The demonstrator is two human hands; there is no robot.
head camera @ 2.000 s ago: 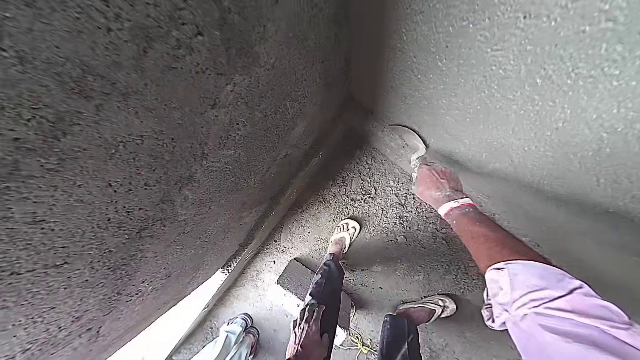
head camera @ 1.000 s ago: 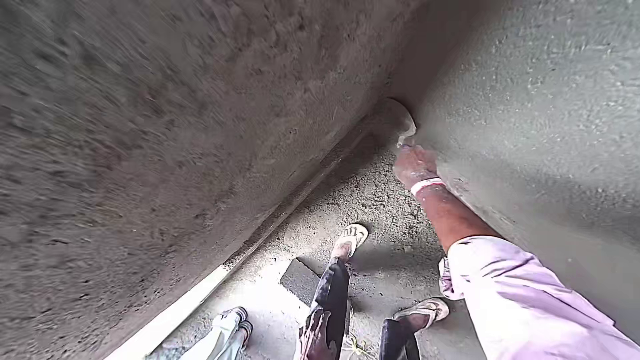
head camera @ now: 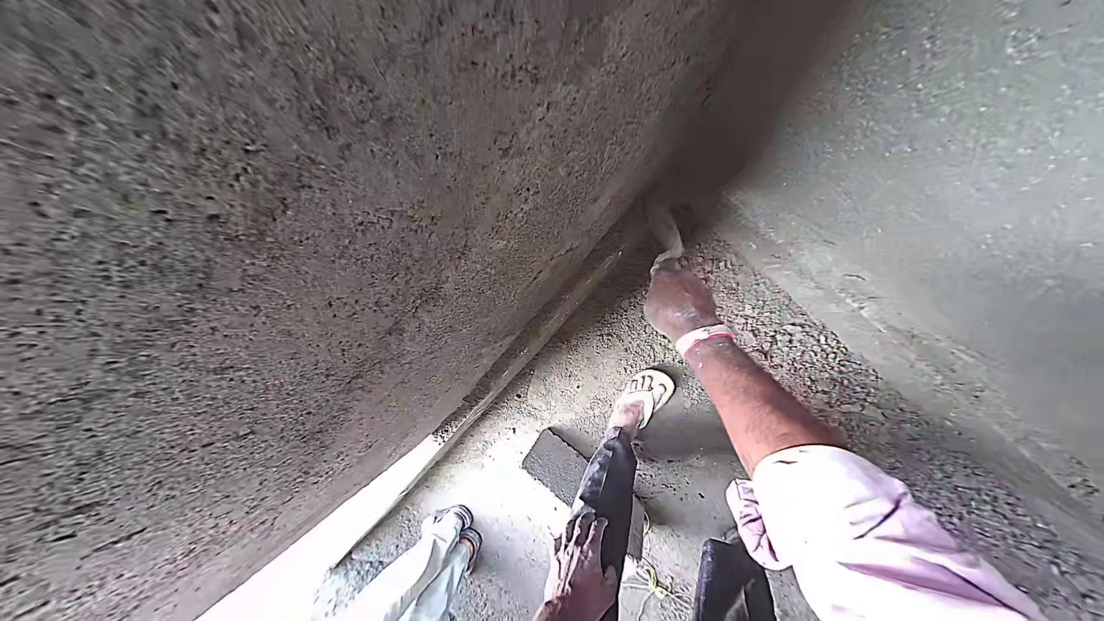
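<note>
My right hand (head camera: 681, 302) is closed around the handle of a trowel (head camera: 666, 231), whose blade lies low in the dark corner where two plastered walls meet. Shadow hides most of the blade's edge. A pale band circles the right wrist, below a rolled pink sleeve. My left hand (head camera: 582, 565) rests on my dark trouser leg with its fingers spread, holding nothing. The rough left wall (head camera: 302, 241) and the smoother right wall (head camera: 949, 198) rise on both sides of the hands.
Loose mortar crumbs (head camera: 793, 345) lie along the right wall's foot. A grey block (head camera: 556, 466) sits beside my sandalled foot (head camera: 647, 392), with yellow string (head camera: 657, 586) nearby. Another person's legs and shoes (head camera: 453, 535) are at the lower left, near a bright opening beyond the left wall.
The right hand and trowel have moved from the right wall's face to the foot of the corner, beside the left wall. The left hand stays on the leg.
</note>
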